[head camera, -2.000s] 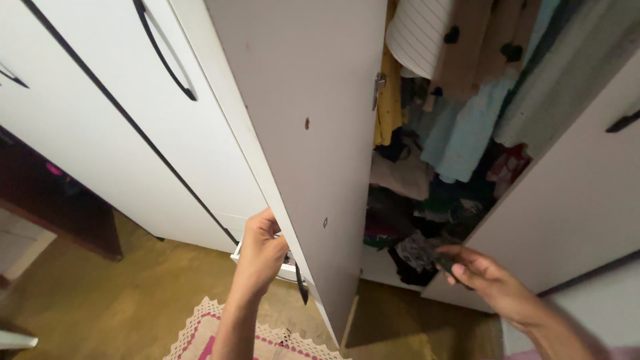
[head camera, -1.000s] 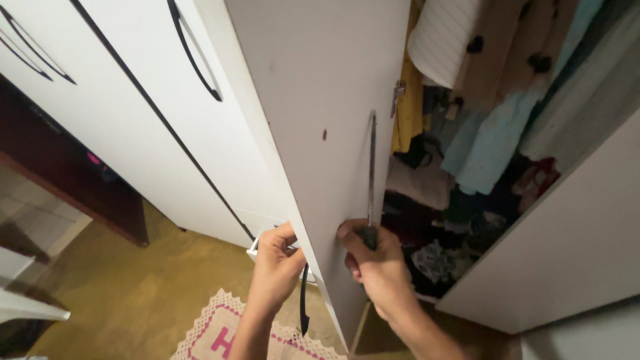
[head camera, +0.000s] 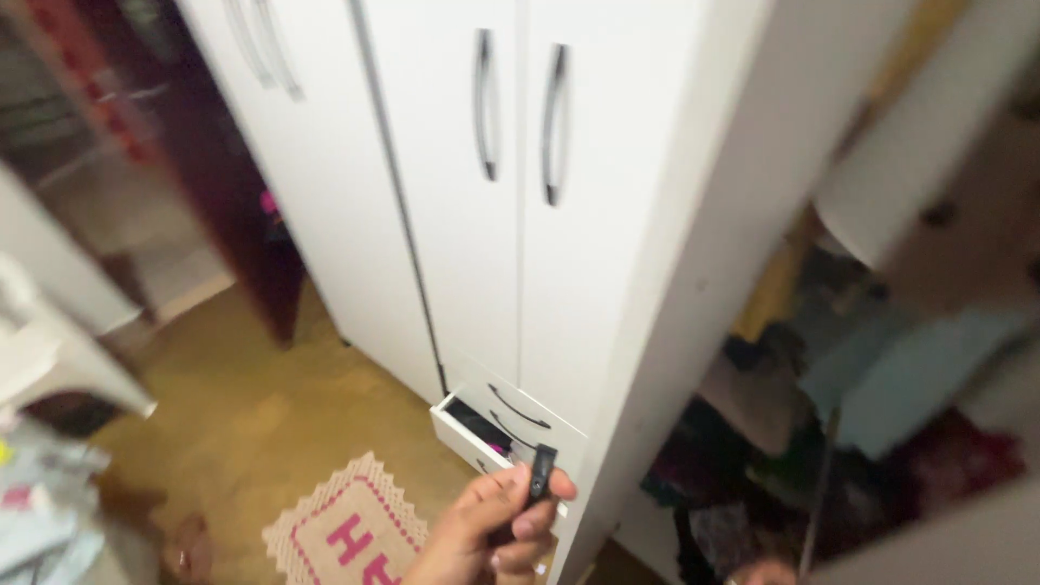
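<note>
My left hand (head camera: 496, 520) is at the lower middle, its fingers closed on a black door handle (head camera: 543, 471). One end of the handle, with a small round hole or screw in it, stands up between thumb and fingers; the rest is hidden by the hand. Just right of it rises the edge of an open white wardrobe door (head camera: 650, 349). At the bottom right edge only a small part of my right hand (head camera: 764, 574) shows, blurred. Beside it a long thin metal shaft, apparently of a screwdriver (head camera: 821, 487), points upward in front of the dark wardrobe inside.
White wardrobe doors (head camera: 455, 244) with black handles (head camera: 555, 126) stand ahead. Below them a drawer (head camera: 463, 439) is pulled out. A crocheted rug (head camera: 325, 520) lies on the floor. Hanging and piled clothes (head camera: 926, 390) fill the right side. A white plastic chair (head camera: 65, 349) stands left.
The view has swung left. The black handle, which hung at the door's edge a second ago, is now up in my left hand. My right hand has left the door's face.
</note>
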